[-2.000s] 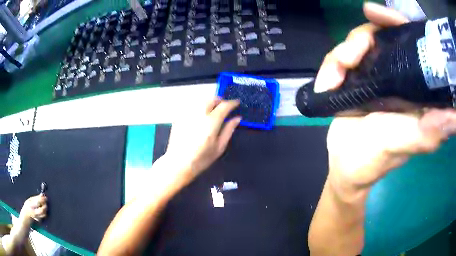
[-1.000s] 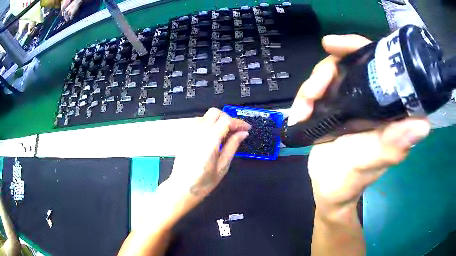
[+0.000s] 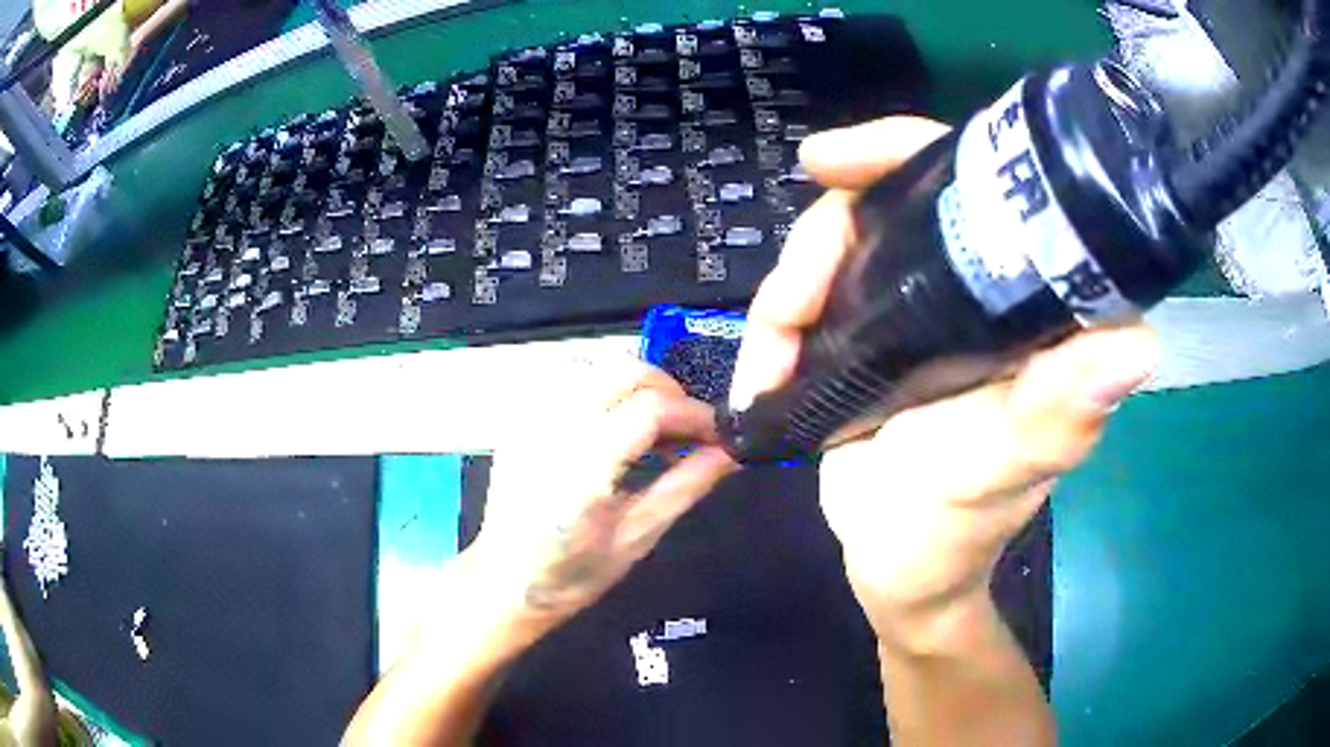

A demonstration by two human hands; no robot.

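Observation:
My right hand (image 3: 934,482) is wrapped around the black electric screwdriver (image 3: 912,292), its nose pointing down-left. My left hand (image 3: 598,496) has thumb and forefinger pinched together at the screwdriver's nose; a screw between them is too small to tell. The blue screw bin (image 3: 674,317) lies behind the nose on the pale strip, partly hidden by both hands and the tool. A silvery hinge (image 3: 651,660) lies on the black work mat (image 3: 759,584) below my hands.
Rows of hinges lie on the dark layout mat (image 3: 438,219) beyond the pale strip (image 3: 292,394). The left mat (image 3: 248,584) holds a loose hinge pile (image 3: 47,525) and a single hinge (image 3: 140,632). Another person's arm shows at lower left, hands at upper left. The screwdriver cord (image 3: 1262,139) runs up right.
The screwdriver has moved left and tilted, bringing its nose to my left fingertips. My left fingers have shifted from over the bin's contents to its front edge. The neighbour's hand has left the left mat.

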